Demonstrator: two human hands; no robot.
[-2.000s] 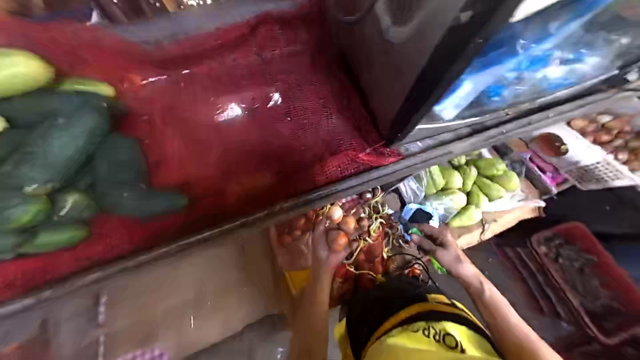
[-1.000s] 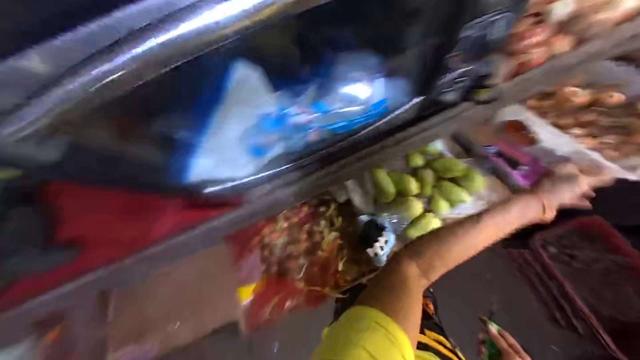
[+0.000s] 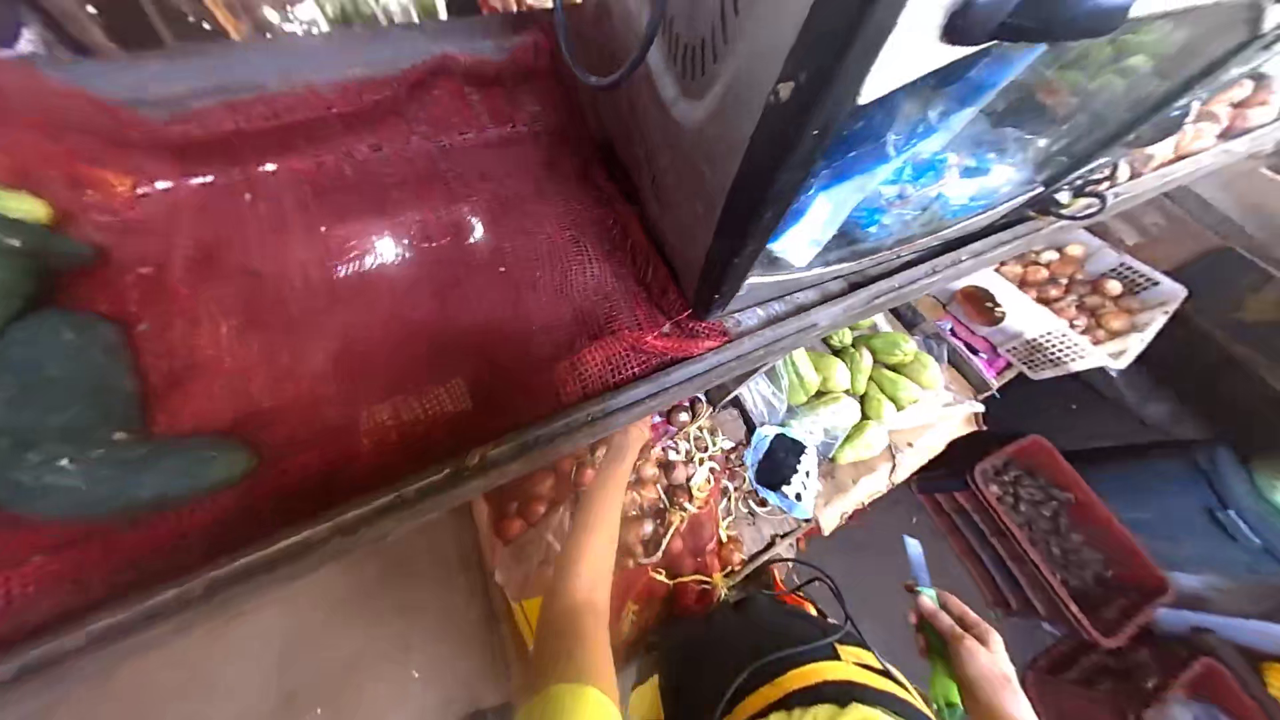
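Observation:
My left arm stretches over the red mesh sack of onions (image 3: pixel 650 490), and my left hand (image 3: pixel 632 434) sits among them by the ledge, its fingers hidden. At the lower right my right hand (image 3: pixel 965 650) is closed around the green handle of a knife (image 3: pixel 938 640), its blade pointing up and away from me. Stringy dry onion stalks lie over the sack. Beside the onions is a blue-and-white plastic bag (image 3: pixel 800 492) with something dark inside, and past it pale green chayotes (image 3: pixel 868 380) in and around clear plastic.
A wooden ledge (image 3: pixel 560 432) crosses the view; on it are red mesh cloth (image 3: pixel 300 290), dark green vegetables (image 3: pixel 70 400) and a large dark-edged monitor-like casing (image 3: pixel 700 130). To the right are a white basket of onions (image 3: pixel 1150 340) and a red crate (image 3: pixel 1140 590) with small dark items.
One second ago one arm reached out right past the chayotes; now my left arm reaches into the onions. Two seconds ago both hands were over the onions. The view has swung considerably.

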